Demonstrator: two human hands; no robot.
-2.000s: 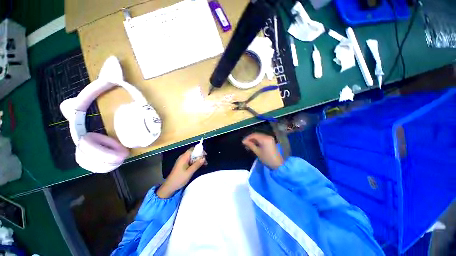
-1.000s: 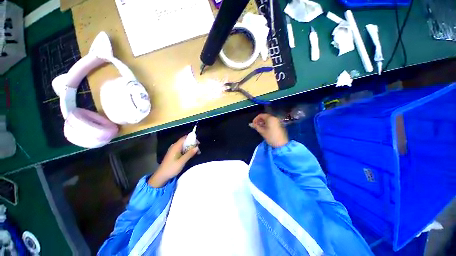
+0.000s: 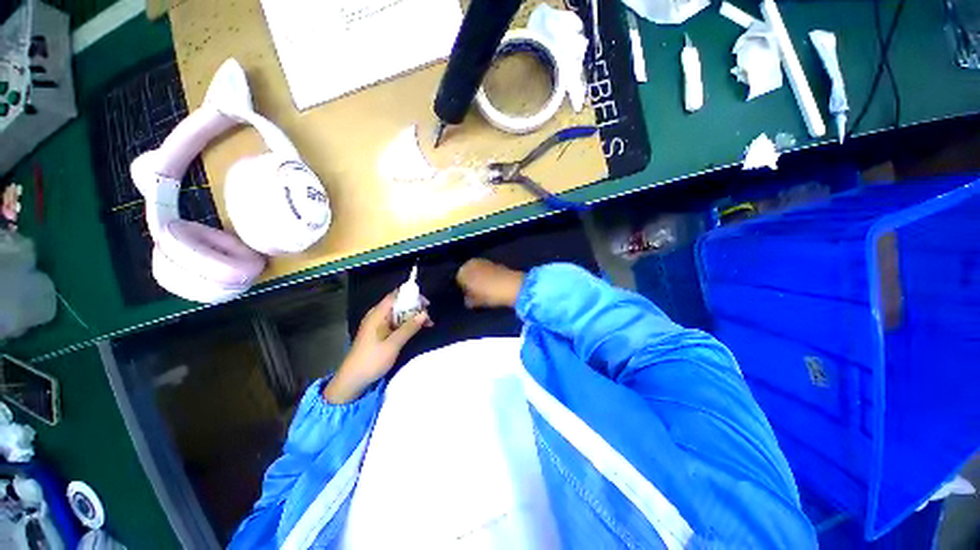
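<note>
My left hand [image 3: 376,346] is shut on a small white glue bottle [image 3: 407,301], held upright over the lap below the table edge, its thin nozzle pointing up. My right hand [image 3: 489,284] is a little to the right of the bottle, apart from it. Its fingers are curled and blurred, and I cannot tell whether they hold something small. The white-and-pink cat-ear headphones [image 3: 164,193] lie at the left, partly on the cardboard [image 3: 355,210] and partly on the black mat. A small white triangular piece [image 3: 408,156] lies on the cardboard under bright glare.
Blue-handled cutters [image 3: 527,172], a white tape roll [image 3: 521,86] and a white sheet [image 3: 355,43] lie on the cardboard. A black rod [image 3: 473,64] crosses above it. White tubes [image 3: 691,75] and tissue scraps lie on the green mat. A blue bin [image 3: 795,333] stands at the right.
My right hand has moved left, closer to the glue bottle. My left hand still holds the bottle upright. The camera view has shifted, and the headphones keep their place on the bench.
</note>
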